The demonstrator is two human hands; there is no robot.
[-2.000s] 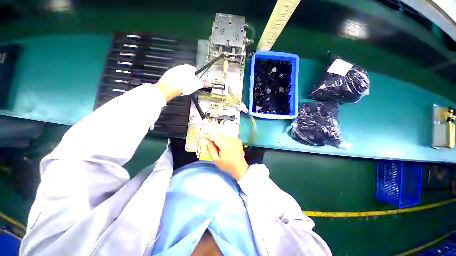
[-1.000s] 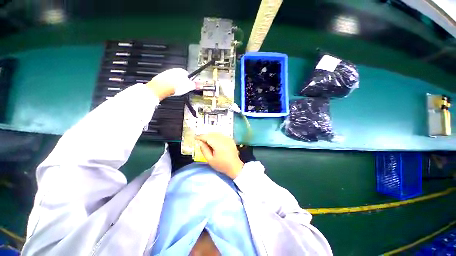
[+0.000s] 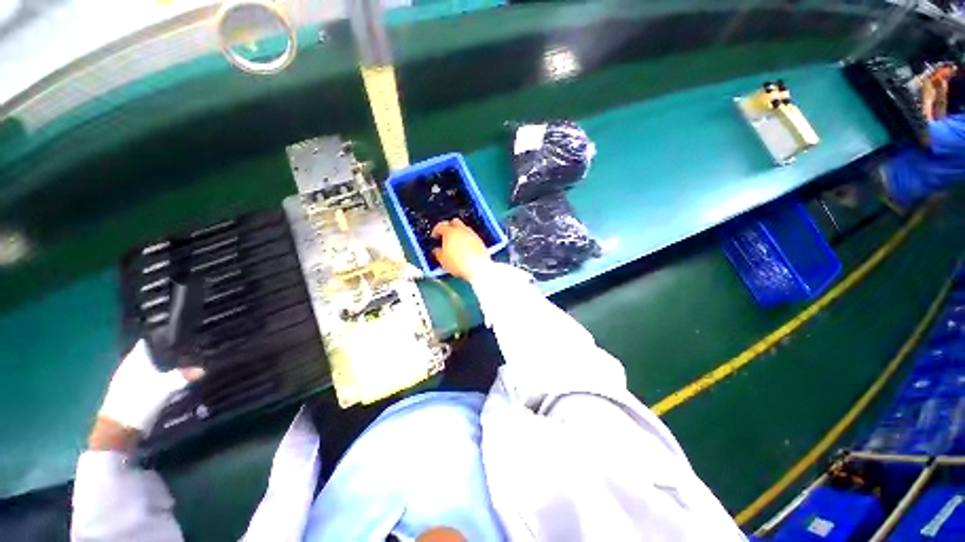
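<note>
My left hand [image 3: 143, 390], in a white glove with bare fingertips, is at the near left corner of the black foam tray [image 3: 265, 355]. It holds a blurred black rod-shaped workpiece [image 3: 186, 318] that stands across the tray's slots. Other workpieces with silver sections lie in the tray. My bare right hand [image 3: 459, 250] reaches into the blue bin [image 3: 396, 208], its fingertips among small black parts [image 3: 432, 199]; whether it pinches one cannot be told. The silver-grey fixture [image 3: 328, 238] lies between tray and bin, with no workpiece visible on it.
Two shiny bags of black contents [image 3: 550, 159] lie right of the bin. A yellow post [image 3: 385, 116] stands behind the fixture. A thin air tube [image 3: 457, 302] curves beside it. A pale metal block [image 3: 781, 127] is farther along the bench. A person in blue [image 3: 936, 143] is at far right.
My left hand has moved from the fixture to the tray with the black workpiece. My right hand has left the fixture's near end and entered the blue bin. The view has turned right.
</note>
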